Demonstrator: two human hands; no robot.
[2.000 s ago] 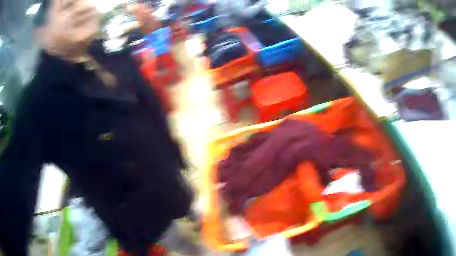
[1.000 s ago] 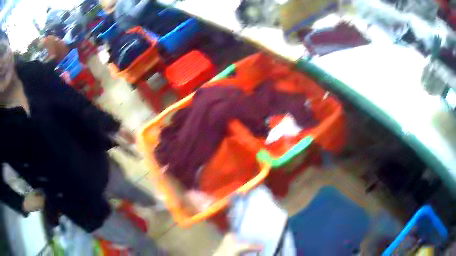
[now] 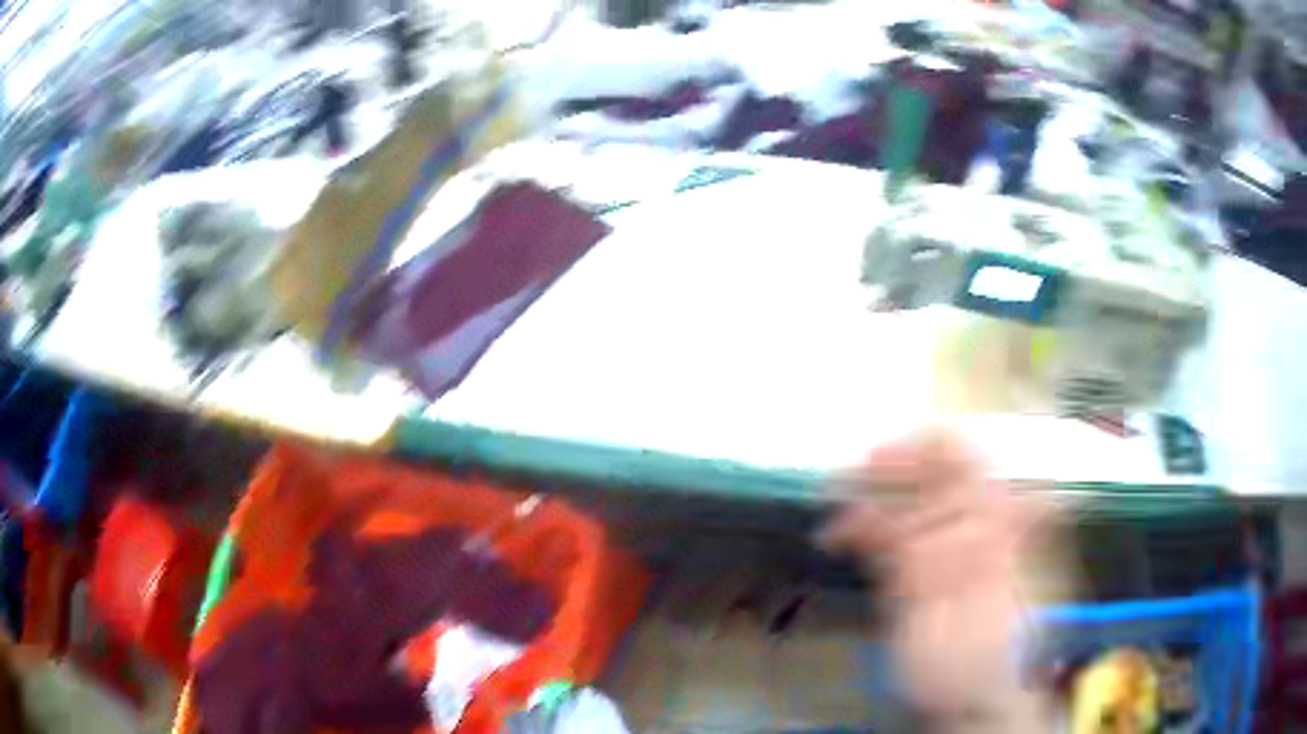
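Note:
My right hand (image 3: 946, 552) is blurred, reaching up from the bottom edge to the front rim of the white table. Nothing shows in it, and its fingers look apart. My left hand is out of the picture. A maroon panel (image 3: 509, 258) with a paler layer under it lies at the left of the white table (image 3: 702, 330). A cream sewing machine (image 3: 1104, 308) with a dark blue-green label stands on the right. A small grey-white piece (image 3: 573, 713) is cut off by the bottom edge beside the lined basket.
A red-lined basket (image 3: 609, 588) holding maroon cloth (image 3: 351, 617) stands below the table's front edge. A blue basket (image 3: 1147, 609) with a yellow item is at the lower right. A red stool (image 3: 136, 566) is at the far left. A brown, blue-edged piece (image 3: 351, 215) lies on the table.
The view has swung right, from the basket and the person in dark clothes to the table and machine. My right hand now shows at the table's edge. The basket has shifted down and left in view.

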